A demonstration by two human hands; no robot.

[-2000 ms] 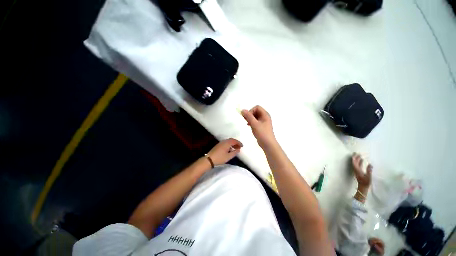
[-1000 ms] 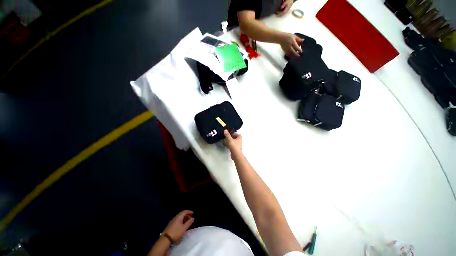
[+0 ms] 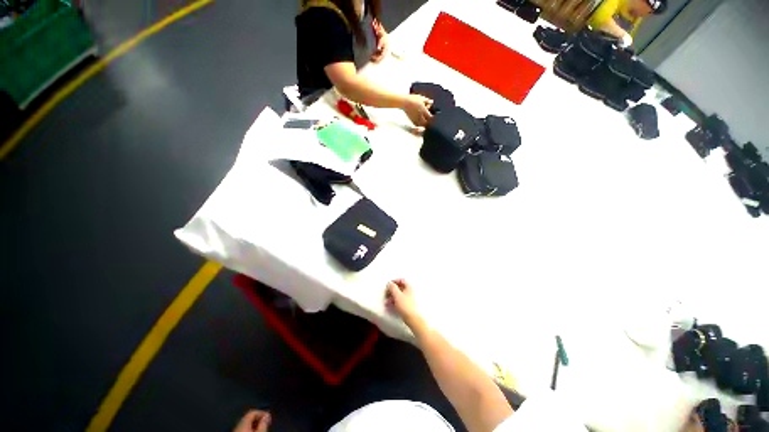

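Observation:
A black boxy bag (image 3: 360, 234) lies on the white-covered table near the front edge, left of centre. A yellow strip is on its face and a small pale logo is at its lower corner. My right hand (image 3: 400, 294) is just below and right of the bag, not touching it, with fingers curled; whether it holds anything is too small to tell. My left hand (image 3: 253, 421) is low at the bottom edge, partly cut off, fingers curled, away from the table.
A person in black (image 3: 330, 51) reaches to several black bags (image 3: 451, 139) at the far side. A green card (image 3: 343, 142) lies at left, a red board (image 3: 483, 56) beyond. A green tool (image 3: 561, 350) and yellow scraps (image 3: 504, 375) are at right. More bags (image 3: 718, 358) sit far right.
My right hand first had a yellow strip, then pressed at the bag, where the strip now shows; it has since drawn back from the bag. My left hand has moved down and away from the table.

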